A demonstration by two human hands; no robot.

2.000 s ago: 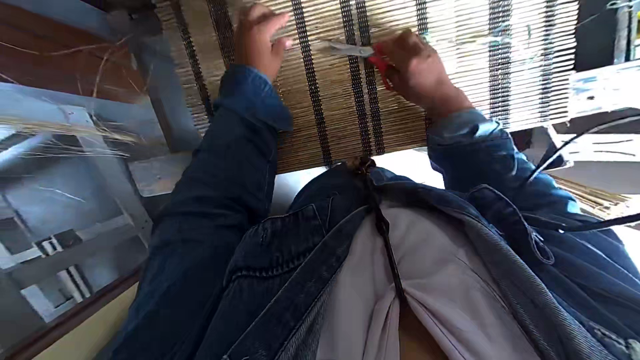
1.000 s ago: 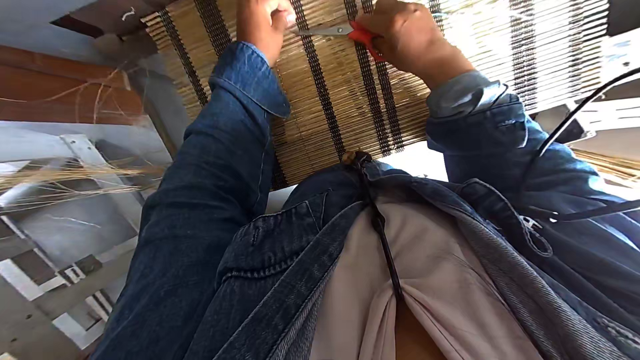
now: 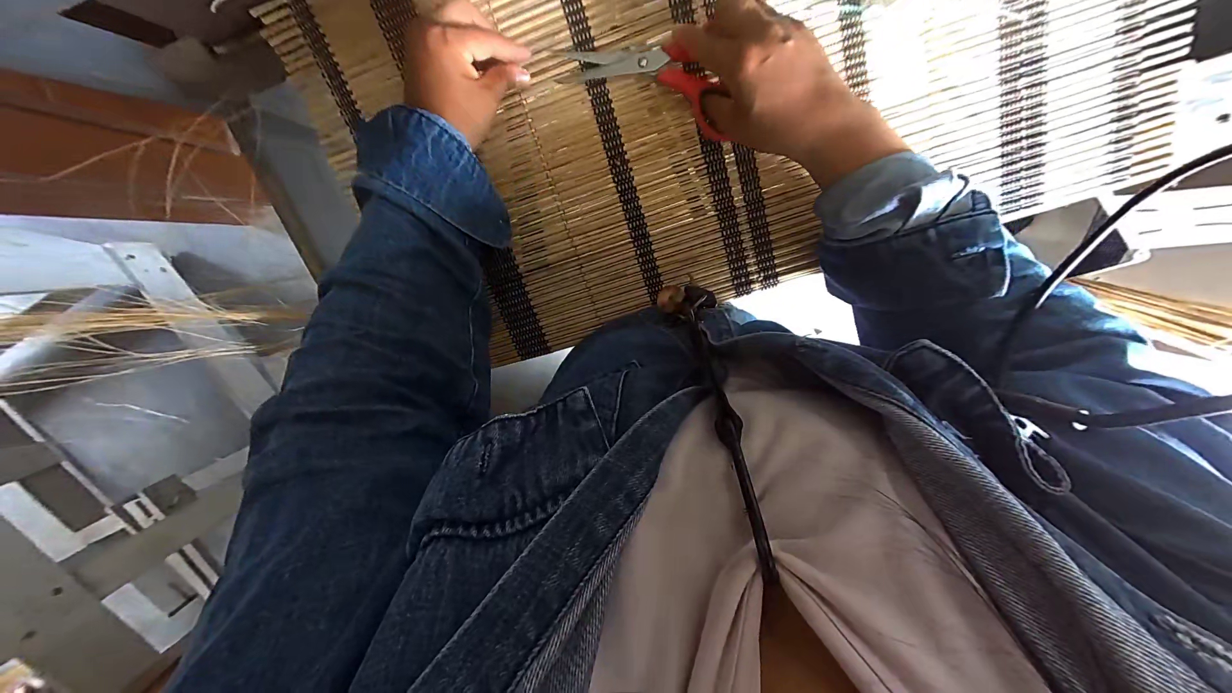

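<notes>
A woven mat of thin straw-like slats with dark thread bands spans the top of the head view. My right hand holds red-handled scissors over it; the blades point left and are slightly apart. Just left of the blade tips is my left hand, thumb and forefinger nearly together at the mat's surface. Whether a thin strand sits between those fingertips is too small to tell.
Loose straw strands stick out at the left beside a grey metal frame. More strands lie at the right. A black cable crosses near my right sleeve. A brown beam runs at upper left.
Two seconds ago my hands were farther apart; the scissors in my right hand have come closer to the fingers of my left hand.
</notes>
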